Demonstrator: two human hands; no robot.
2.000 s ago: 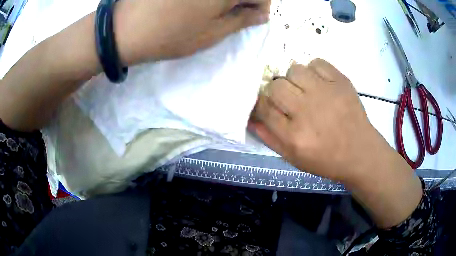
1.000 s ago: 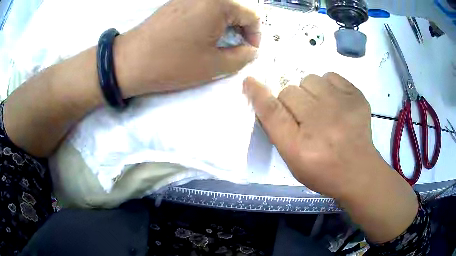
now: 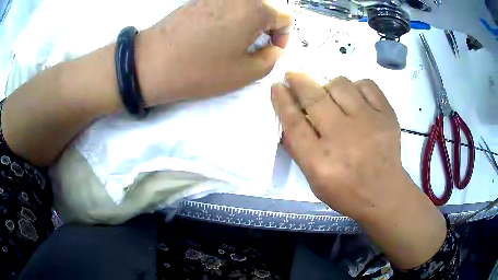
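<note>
White lining cloth (image 3: 202,139) lies over the cream garment (image 3: 93,191) on the machine table, with its right edge near my right hand. My left hand (image 3: 229,46), with a dark bangle at the wrist, is closed on a bunched bit of the white cloth at the top centre. My right hand (image 3: 341,131) lies at the cloth's right edge, with thumb and forefinger close together at the edge. The fingertips are in glare, and I cannot tell for sure whether they pinch the cloth.
Red-handled scissors (image 3: 445,126) lie on the right of the table. The grey-white machine knob (image 3: 391,53) is at the upper right. Small metal tools (image 3: 452,42) lie beyond the scissors. A ruler strip (image 3: 262,217) runs along the front edge, above the dark lap.
My right hand has moved off the cloth edge and back to it, with fingers now drawn together. My left hand stays closed on the cloth. The machine parts have come into view at the top.
</note>
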